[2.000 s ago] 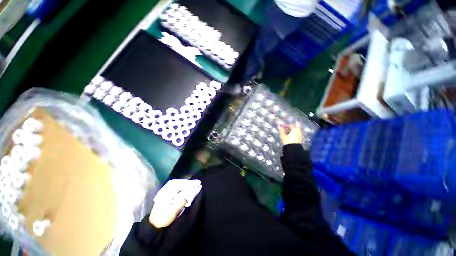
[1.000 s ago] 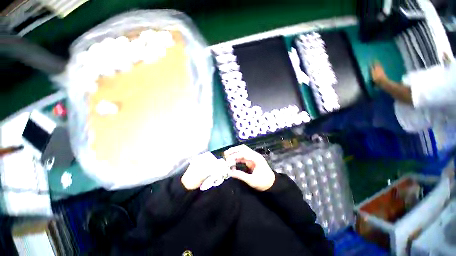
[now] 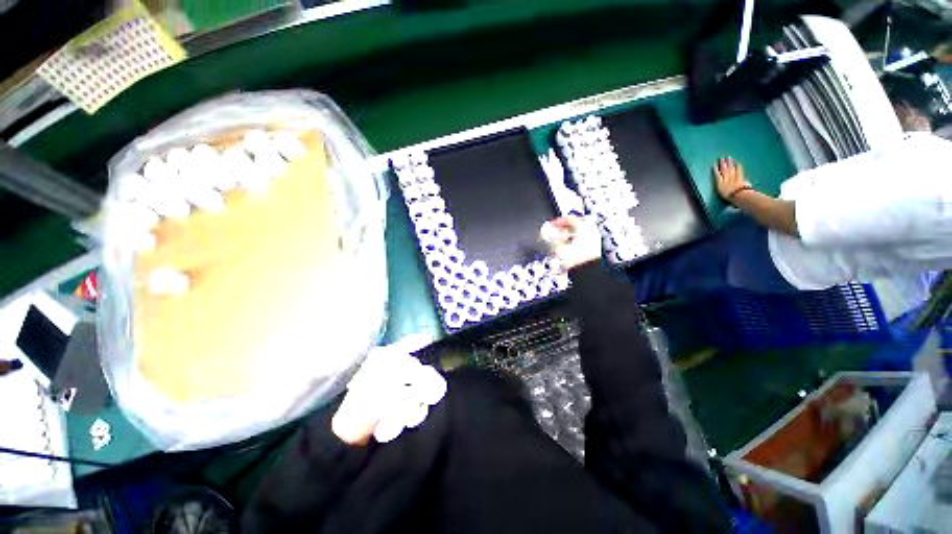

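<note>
My left hand (image 3: 360,409) is at the bench's near edge, closed around several white plastic sleeves (image 3: 402,396). My right hand (image 3: 576,246) is over the near right part of the left black tray (image 3: 496,198). Its fingertips hold a small white piece (image 3: 553,232). White assembled pieces (image 3: 459,287) stand in rows along that tray's left and near sides. A second black tray (image 3: 663,172) has white pieces along its left side. The clear blister tray (image 3: 558,391) lies by my lap, partly hidden by my right arm.
A plastic liner bag (image 3: 371,261) surrounds a tan carton bottom (image 3: 251,282) with white sleeves (image 3: 198,172) in it. A co-worker (image 3: 877,209) stands at the right, one hand on the bench. A blue crate (image 3: 804,313) and a grey-rimmed box (image 3: 866,475) are at lower right.
My hands have parted. My right hand has moved from beside my left hand to over the left black tray. The view has shifted, and the blister tray is now more covered by my arm.
</note>
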